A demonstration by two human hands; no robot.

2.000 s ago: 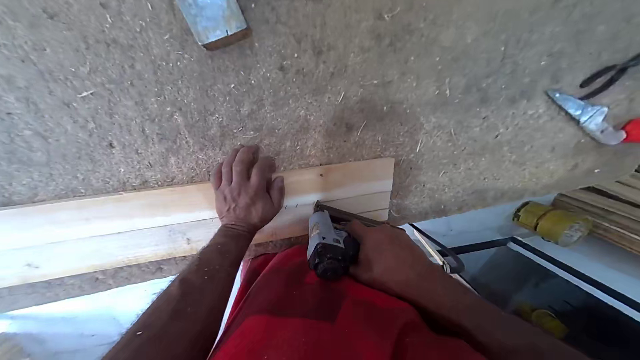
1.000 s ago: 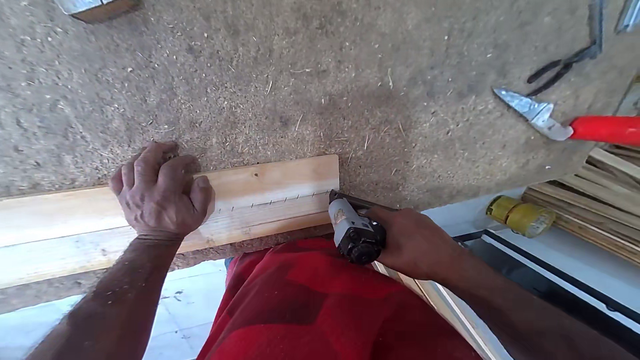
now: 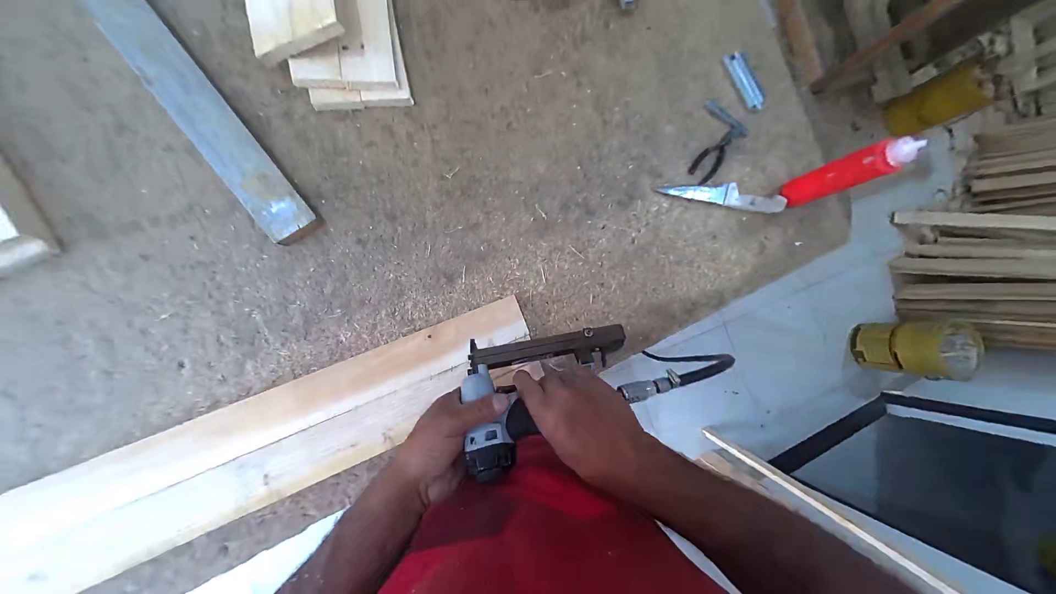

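A pneumatic stapler or brad nailer (image 3: pixel 492 441), grey and black, lies sideways over the right end of the pale wooden boards (image 3: pixel 272 437), which are set edge to edge. Around its handle is my right hand (image 3: pixel 582 412). My left hand (image 3: pixel 450 433) grips the tool's grey body, thumb on top. The dark magazine points right, and an air hose (image 3: pixel 701 367) with a metal coupling runs from the handle. Whether the nose touches the wood I cannot tell.
A grey-blue board (image 3: pixel 206 132) and stacked short boards (image 3: pixel 363 49) lie on the worktable. At right are pincers (image 3: pixel 716 148), a knife (image 3: pixel 718 196), a red bottle (image 3: pixel 850 172) and a metal strip of fasteners (image 3: pixel 744 81). Wooden slats (image 3: pixel 973 268) and a yellow cylindrical object (image 3: pixel 916 349) sit beyond the edge.
My left hand has left the boards and now holds the tool's body. The tool has turned, so its magazine shows at the right. The view has shifted widely.
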